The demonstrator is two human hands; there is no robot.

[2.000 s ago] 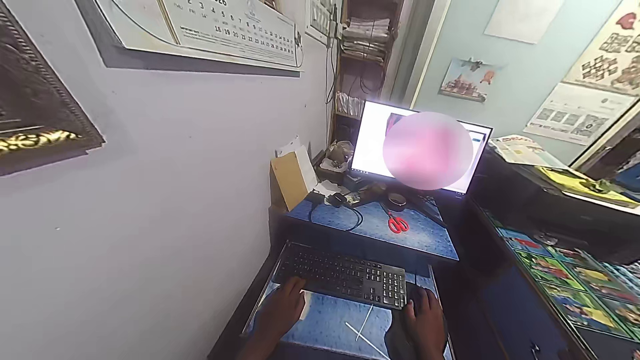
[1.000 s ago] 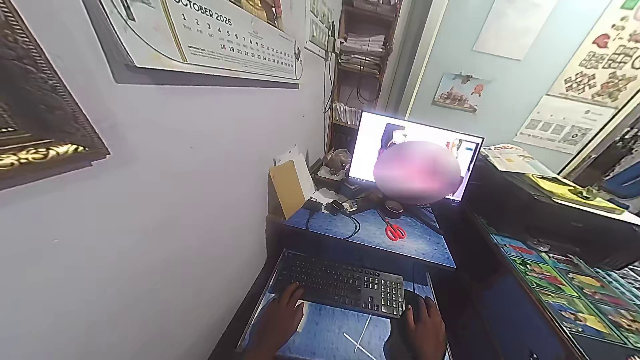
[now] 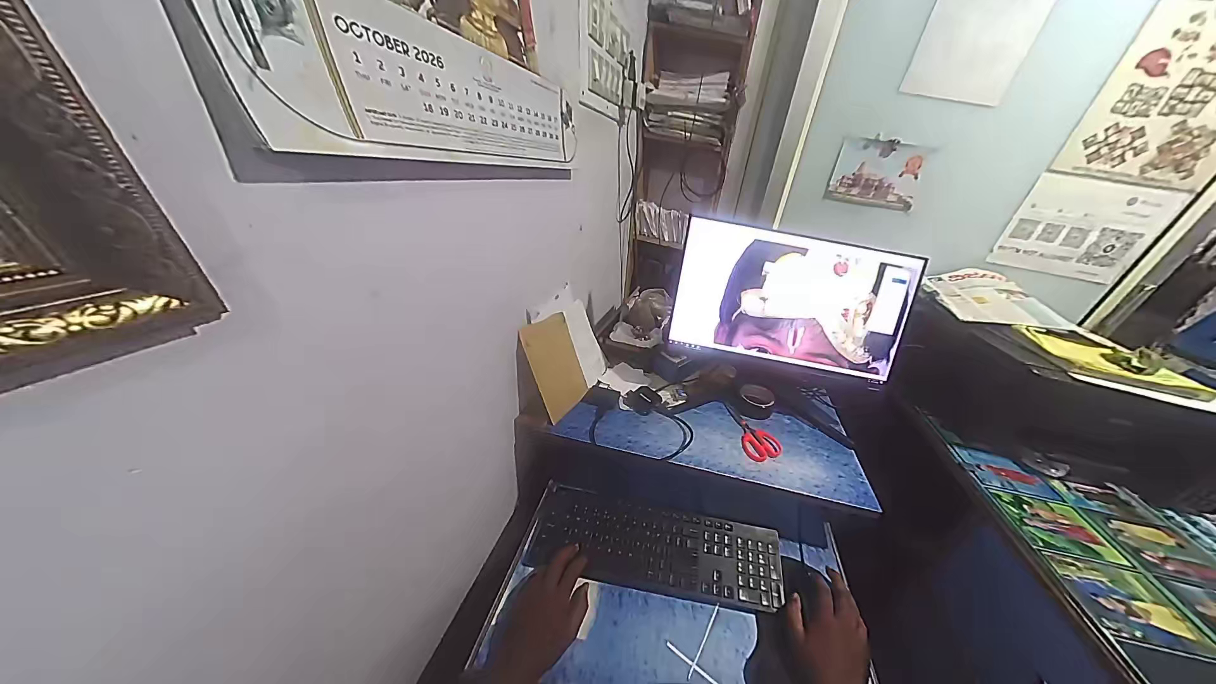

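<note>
My left hand (image 3: pixel 546 613) rests at the lower left edge of a black keyboard (image 3: pixel 665 551), fingertips at its keys, holding nothing. To the right of the keyboard, my right hand (image 3: pixel 826 627) lies over a dark computer mouse, mostly hidden under the palm; a dark mouse pad shows around it. Thin white sticks (image 3: pixel 701 646) lie crossed on the blue tray between the hands. Behind, a lit monitor (image 3: pixel 793 299) displays a picture. Red-handled scissors (image 3: pixel 760 444) lie on the blue desktop (image 3: pixel 817 465) near a roll of black tape (image 3: pixel 756 401).
A black cable (image 3: pixel 679 442) and a brown card (image 3: pixel 553 368) are at the desk's left, beside the wall. A black printer (image 3: pixel 1054 380) with papers on it stands at the right, above a counter of colourful pictures (image 3: pixel 1073 541). A wall calendar (image 3: pixel 427 85) hangs upper left.
The picture on the monitor has changed: the blurred round patch of the earlier frames no longer shows. Both hands stay at about the same places.
</note>
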